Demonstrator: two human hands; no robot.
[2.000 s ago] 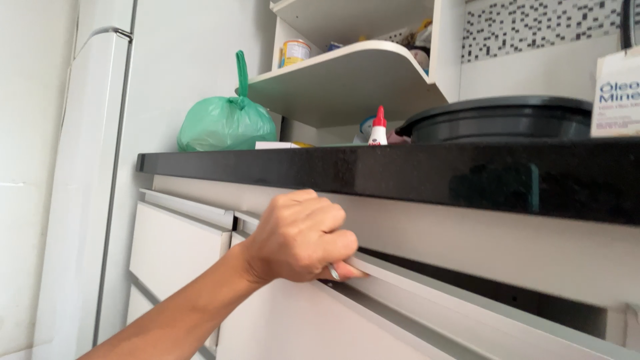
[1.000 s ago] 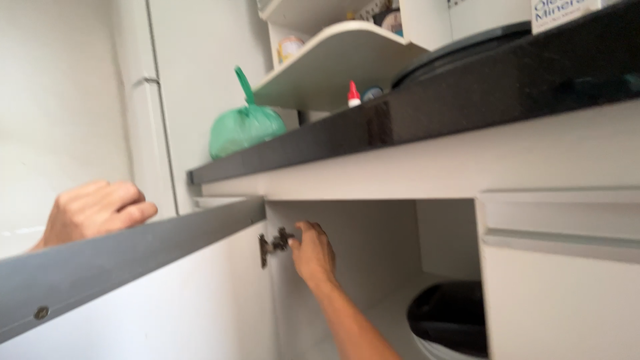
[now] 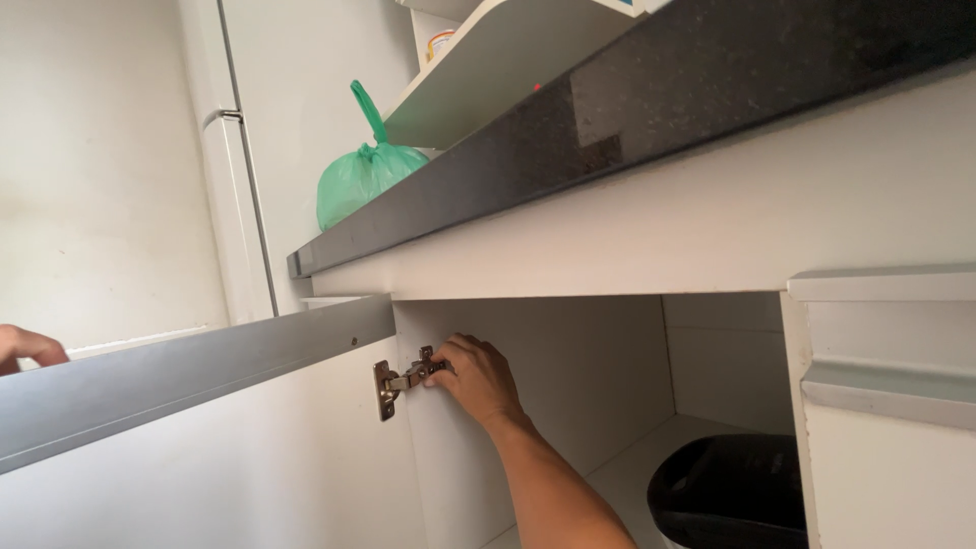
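Note:
The white cabinet door point(image 3: 252, 450) with a grey metal edge profile stands swung out to the left. My left hand point(image 3: 29, 349) is at the far left, partly cut off by the frame, its fingers over the top of the door's edge. Inside the cabinet, my right hand point(image 3: 479, 377) has thumb and fingers pinched on the rear part of the metal concealed hinge point(image 3: 387, 390), where it meets the side panel. The hinge's cup plate sits on the door's inner face. Fingertips of the right hand partly cover the mounting plate.
Above runs a black stone countertop point(image 3: 488, 183) with a knotted green plastic bag point(image 3: 366, 183) on it. A black-lidded bin point(image 3: 732, 488) stands inside the cabinet at right. A neighbouring front with a metal handle profile point(image 3: 892, 389) is right of the opening. A white shelf point(image 3: 488, 84) hangs above.
Two seconds ago one hand gripped the top edge of a nearly closed front; the door then stands wide. Since one second ago, my right hand has come onto the hinge, and the view has moved closer.

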